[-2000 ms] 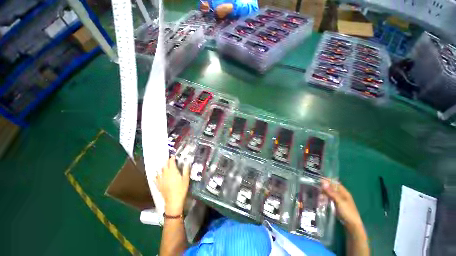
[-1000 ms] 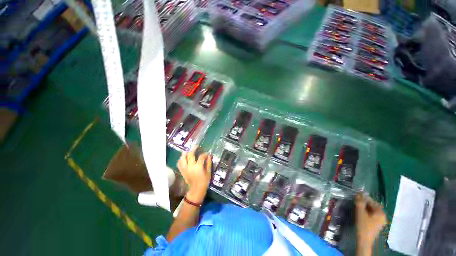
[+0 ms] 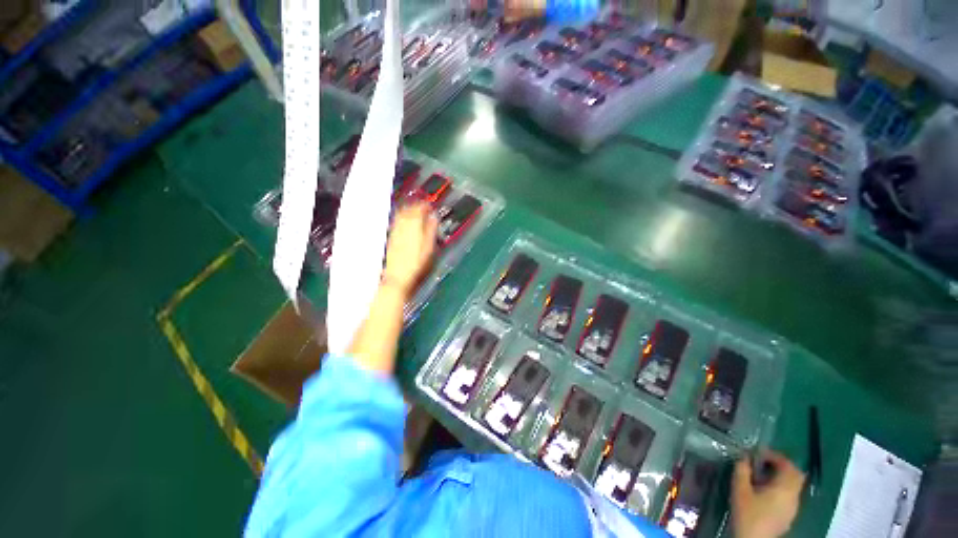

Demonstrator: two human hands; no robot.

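Observation:
A clear blister tray (image 3: 422, 380) lies in front of me with two rows of black phone bodies (image 3: 604, 328). A second tray (image 3: 485, 223) lies to its left, partly behind hanging white ribbons. My left hand (image 3: 410, 244) reaches over that left tray, fingertips at a red phone body (image 3: 434, 187); its grip is hidden. My right hand (image 3: 767, 494) is at the near tray's right edge with fingers curled, next to a phone body (image 3: 690, 492). A small dark patch shows at its fingers; I cannot tell whether it is held.
White ribbons (image 3: 366, 194) hang at the left above a cardboard box (image 3: 282, 355). Stacked trays (image 3: 599, 89) and another filled tray (image 3: 772, 158) stand at the back. Dark tweezers (image 3: 814, 450) and a record sheet (image 3: 874, 494) with a pen lie at the right. Another person's blue sleeve (image 3: 573, 11) shows at the top.
The near tray first moved right, off the left tray, and now lies beside it. My left hand has left its edge and reached forward over the left tray. My right hand remains near the right edge.

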